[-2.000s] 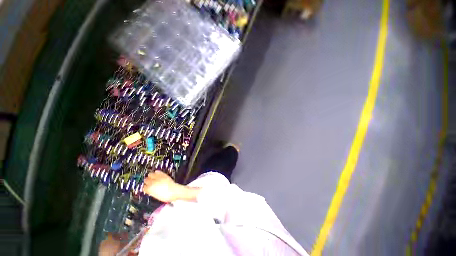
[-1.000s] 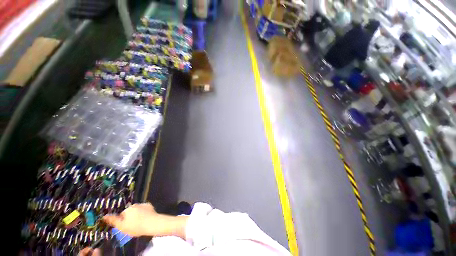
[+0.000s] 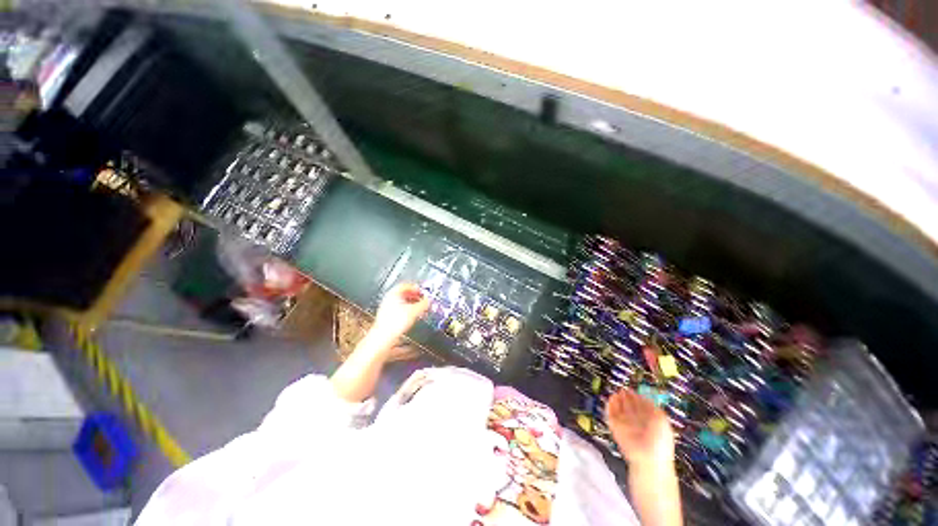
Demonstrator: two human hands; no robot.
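My left hand (image 3: 399, 310) is at the near left edge of a clear blister tray (image 3: 475, 269) that holds small pale-gold and dark parts. Something small and red shows at its fingertips; blur hides whether it is gripped. My right hand (image 3: 640, 423) is over the near edge of the dense rows of clamped assemblies (image 3: 617, 308), fingers close together; I cannot tell if it holds anything. A loose blue clip (image 3: 695, 326) and a yellow clip (image 3: 668, 366) lie on the rows.
A second filled blister tray (image 3: 269, 190) lies further left on the green bench (image 3: 350, 245), beside black bins (image 3: 154, 103). Whitish empty trays (image 3: 838, 452) rest on the rows at right. A slanted support (image 3: 298, 87) crosses above. A clear bag (image 3: 257, 283) hangs below the edge.
The view has swung left along the bench. My left hand, barely in view before, is now at the blister tray. My right hand remains over the rows. A blue clip now lies on top of them.
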